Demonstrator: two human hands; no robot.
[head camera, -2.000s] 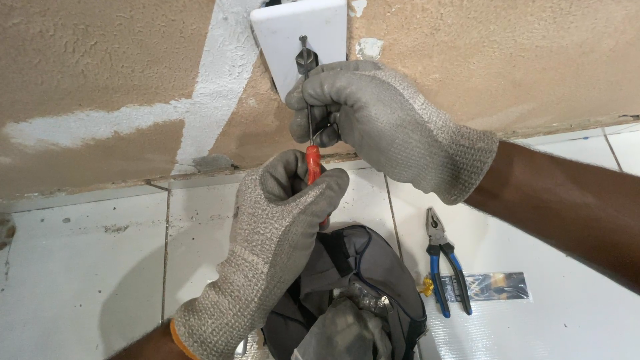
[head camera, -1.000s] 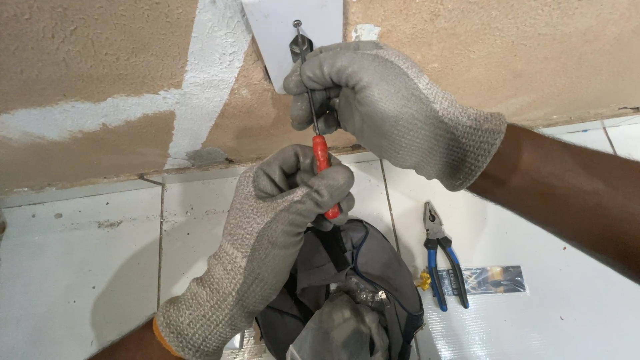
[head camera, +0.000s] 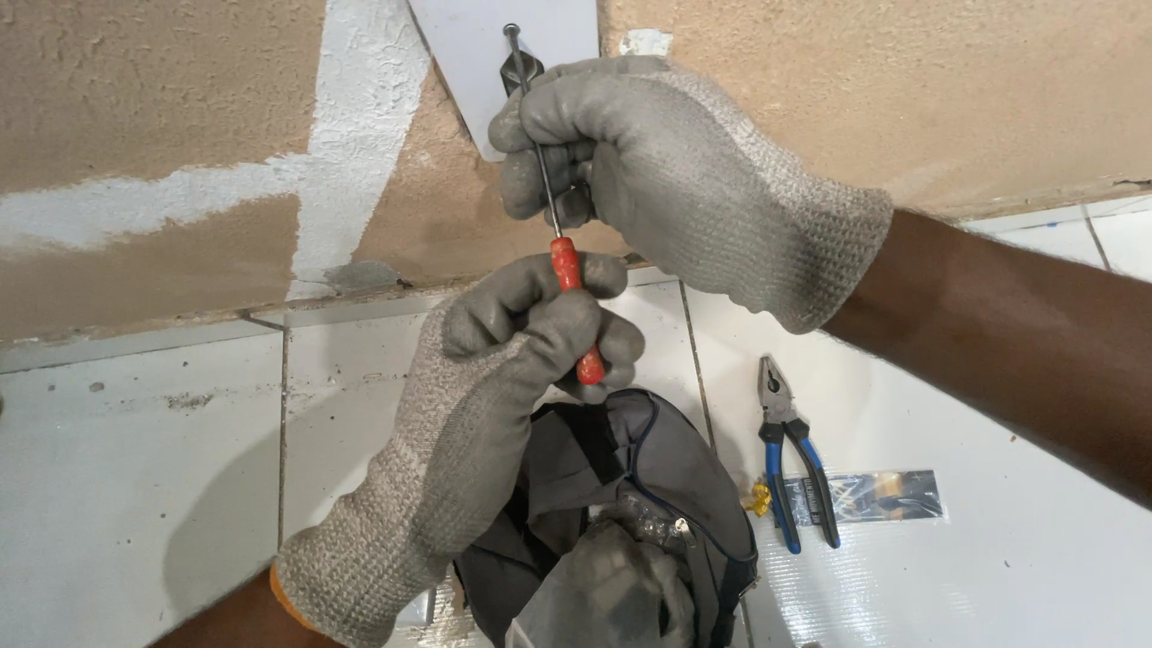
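Observation:
My left hand (head camera: 522, 351), in a grey coated knit glove, grips the red handle of a screwdriver (head camera: 565, 263). The thin shaft runs up through the fingers of my gloved right hand (head camera: 630, 144), which pinch it near a dark metal or plastic piece (head camera: 521, 72). This piece and a screw or bolt head (head camera: 511, 31) lie against a white plate (head camera: 468, 45) on the wall. The right fingers hide part of the shaft, and where its tip sits cannot be told.
A dark grey fabric bag (head camera: 666, 432) stands open below my hands. Combination pliers with blue and black handles (head camera: 792, 450) lie on the white tiled floor (head camera: 945, 405) to the right, partly over a printed plastic packet (head camera: 886, 495) beside a small yellow item (head camera: 758, 498). The beige wall (head camera: 162, 81) has white patches.
Both hands stay on the screwdriver at the plate. My left fingers have shifted around the red handle, and more of it shows than two seconds ago.

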